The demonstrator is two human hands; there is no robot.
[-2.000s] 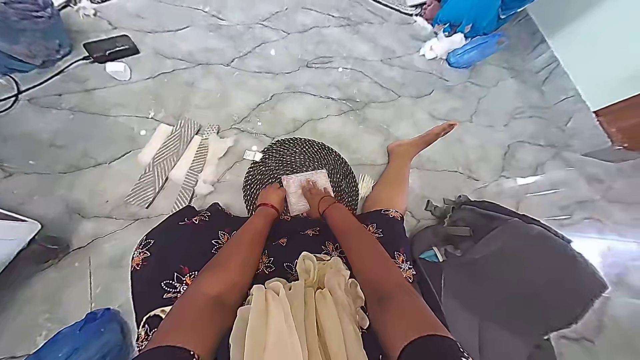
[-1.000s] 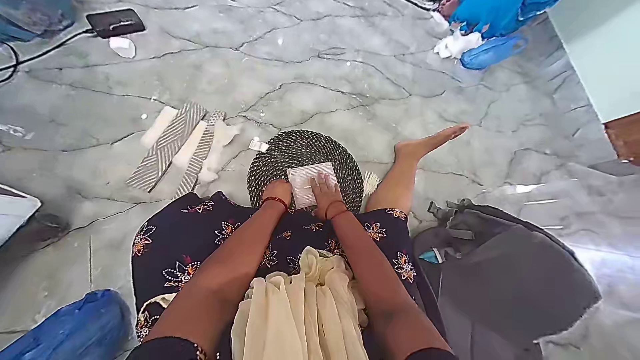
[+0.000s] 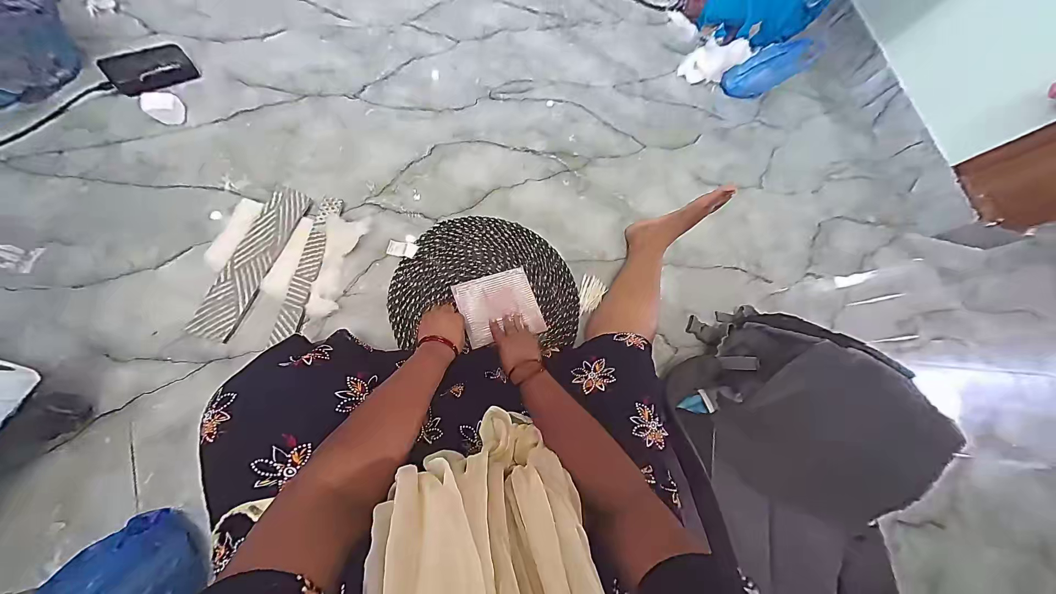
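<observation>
A round, black-and-white woven mat (image 3: 462,252) lies on the floor in front of my lap. On its front part is a small square piece of pale pink striped fabric (image 3: 498,295). My left hand (image 3: 442,323) is at the piece's left edge, its fingers bent; whether it pinches the edge is not clear. My right hand (image 3: 516,340) rests flat on the lower part of the piece with its fingers spread. A small white tag (image 3: 402,248) is at the mat's upper left edge.
Striped fabric strips (image 3: 252,264) and white wadding (image 3: 337,260) lie left of the mat. A grey backpack (image 3: 825,421) is at the right, a blue plastic bag (image 3: 132,557) at the lower left. Farther off are a black device with a cable (image 3: 148,69) and blue bags (image 3: 767,66).
The square piece has turned slightly on the mat, and my right hand has shifted down toward its lower edge. My left hand stays beside it.
</observation>
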